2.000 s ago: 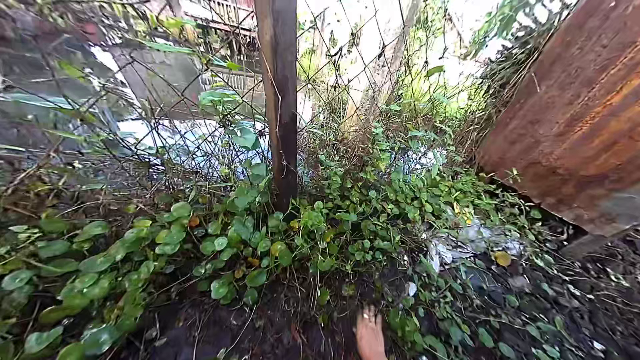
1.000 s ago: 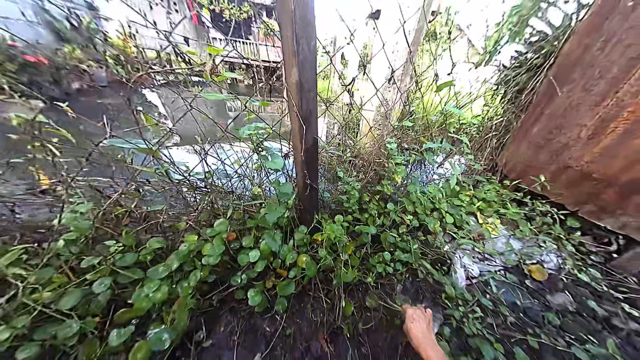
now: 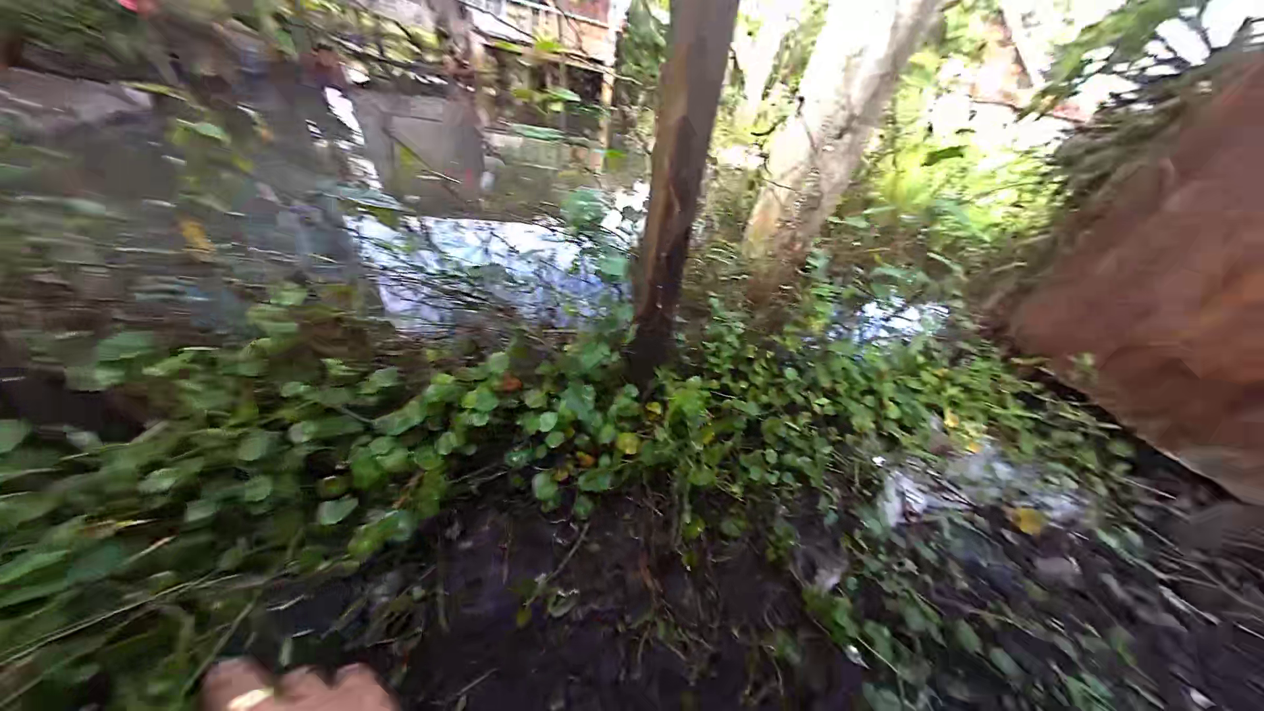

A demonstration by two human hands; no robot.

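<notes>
My left hand (image 3: 301, 688) shows at the bottom edge, left of the middle, blurred and cut off by the frame. A pale gold ring-like band is on one finger. The hand is beside low green leafy vines (image 3: 405, 474) and dark bare soil (image 3: 513, 583); whether it grips anything cannot be told. My right hand is out of view. The round-leaved vines spread across the ground around the foot of a dark wooden post (image 3: 676, 188).
A rusty metal sheet (image 3: 1165, 286) leans at the right. Crumpled pale plastic (image 3: 908, 494) lies among vines near it. Beyond the post are water (image 3: 494, 262) and a pale trunk (image 3: 825, 138). Wire mesh is too blurred to make out.
My right hand, low at the right of centre in the earlier frames, has left view. My left hand has come in at the bottom left.
</notes>
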